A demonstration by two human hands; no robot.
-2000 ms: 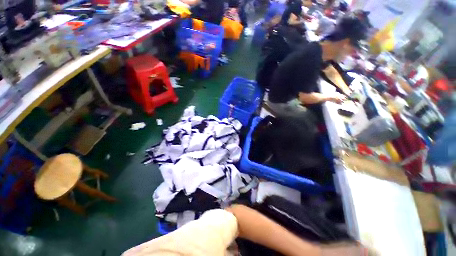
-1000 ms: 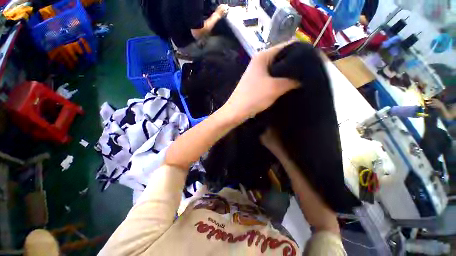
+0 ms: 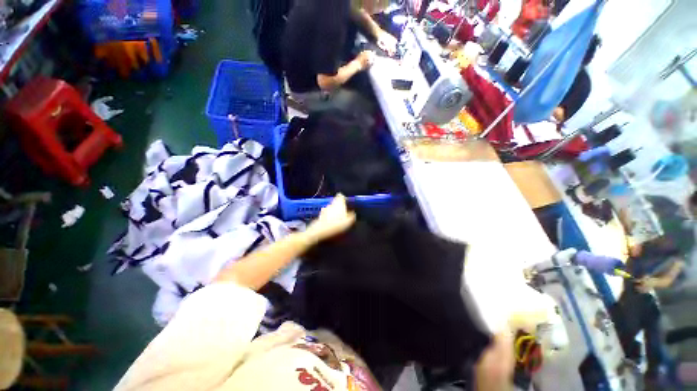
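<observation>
A black garment piece (image 3: pixel 390 286) is stretched between my two hands over my lap, in front of the large blue crate. My left hand (image 3: pixel 333 219) grips its upper left edge near the crate's rim. My right hand (image 3: pixel 497 366), blurred and low at the right, holds its lower right corner by the table edge; its fingers are not clear. The large blue crate (image 3: pixel 336 205) holds black cloth (image 3: pixel 332 153). A pile of white-and-black pieces (image 3: pixel 206 206) lies left of the crate.
A small blue basket (image 3: pixel 243 95) stands behind the crate. A long white sewing table (image 3: pixel 478 214) runs along the right, with a machine (image 3: pixel 569 282) and yellow-red snips (image 3: pixel 527 347). A person in black (image 3: pixel 317 46) sits beyond the crate. A red stool (image 3: pixel 61 126) stands at left.
The black piece has come down from a raised, bunched hold and is now spread out. My left hand has moved left and down; my right hand has come out from behind the cloth at lower right.
</observation>
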